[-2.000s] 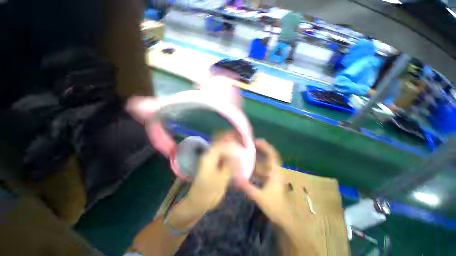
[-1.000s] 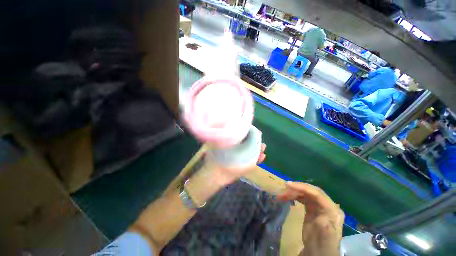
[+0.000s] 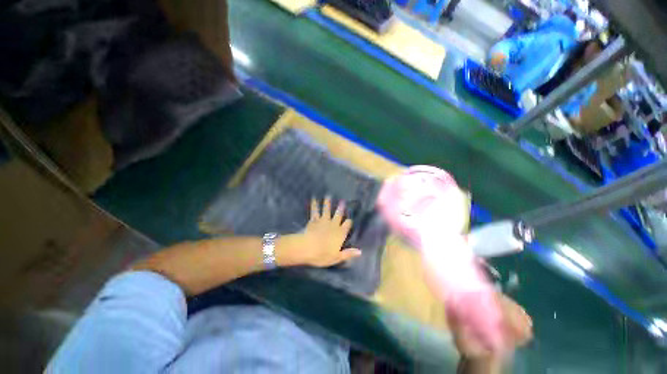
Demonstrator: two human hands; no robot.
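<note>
A pink cat-ear headset (image 3: 457, 270) is at the right, blurred, over the right part of the tan cardboard sheet (image 3: 409, 274). My right hand (image 3: 494, 325), blurred and near the bottom edge, holds its lower end. A round pink ear cup (image 3: 423, 204) faces up at the headset's upper end. A dark grey crinkled protective bag (image 3: 281, 190) lies flat on the sheet. My left hand (image 3: 327, 235) rests palm down on the bag with its fingers spread and holds nothing. A metal watch is on the left wrist.
An open carton (image 3: 69, 212) at the left holds dark bags (image 3: 157, 80). A white bottle (image 3: 497, 238) stands by the metal post (image 3: 567, 88). Beyond the green conveyor (image 3: 351, 95) are a blue tray (image 3: 488, 89) and a person in blue (image 3: 537, 55).
The headset has moved right and down, now in my right hand. My left hand has let go of it and lies spread on the bag. The view has tilted down.
</note>
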